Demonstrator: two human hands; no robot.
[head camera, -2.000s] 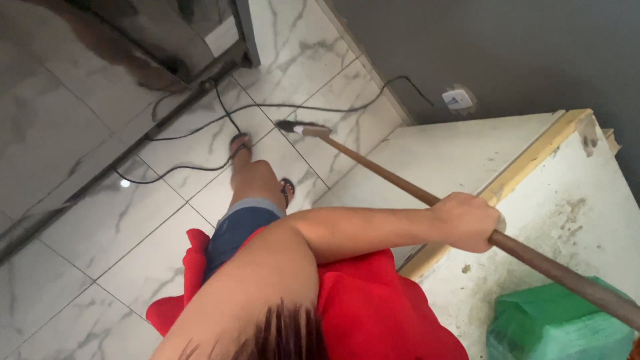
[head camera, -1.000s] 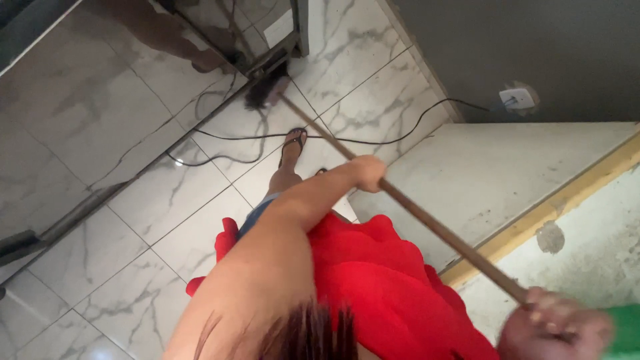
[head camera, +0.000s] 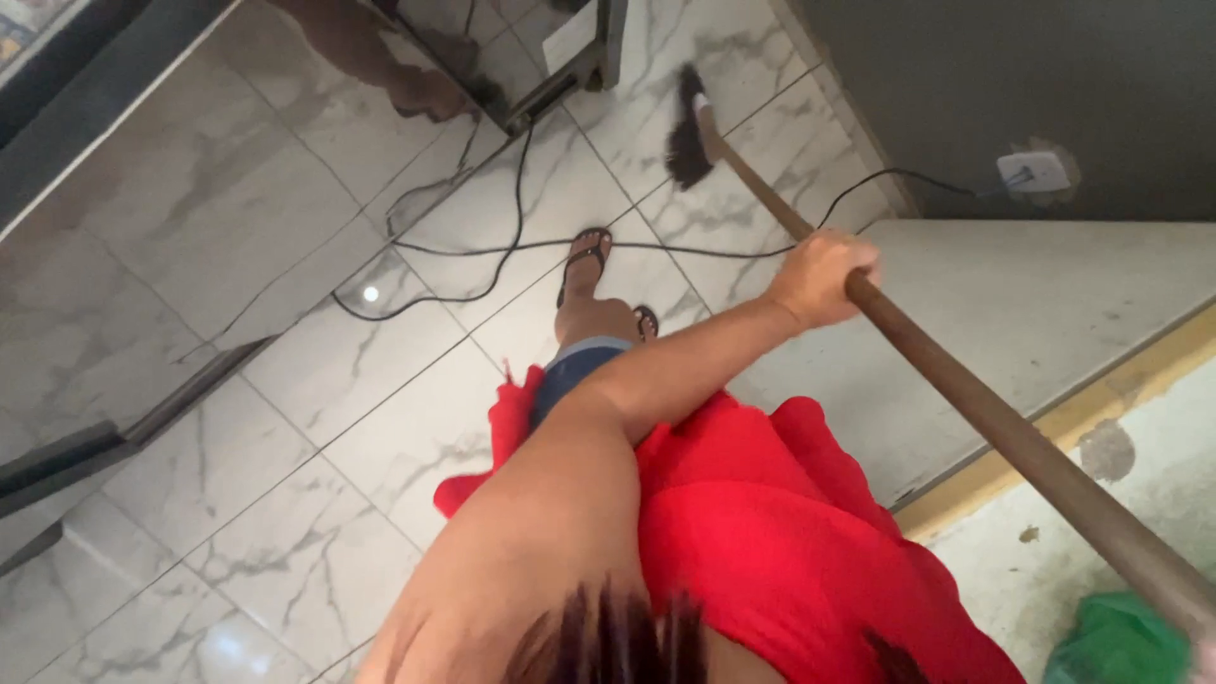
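My left hand (head camera: 825, 277) is closed around the middle of a wooden broom handle (head camera: 988, 408), its arm reaching across my red top. Only a blurred sliver of my right hand (head camera: 1205, 663) shows at the bottom right edge, on the upper end of the handle. The broom head (head camera: 698, 133), with dark bristles, is over the marbled floor tiles between a dark glossy panel (head camera: 237, 190) and the grey wall. Whether the bristles touch the floor is unclear.
A black cable (head camera: 475, 252) crosses the floor by my sandalled foot (head camera: 587, 252) to a wall socket (head camera: 1034, 173). On the right is a pale ledge (head camera: 1007, 313) with a yellowish edge. A green plastic bag (head camera: 1116, 641) lies at the lower right.
Since a second ago, the broom head has moved away from the glossy panel's foot toward the grey wall. My right hand, seen gripping the handle then, is now mostly out of view.
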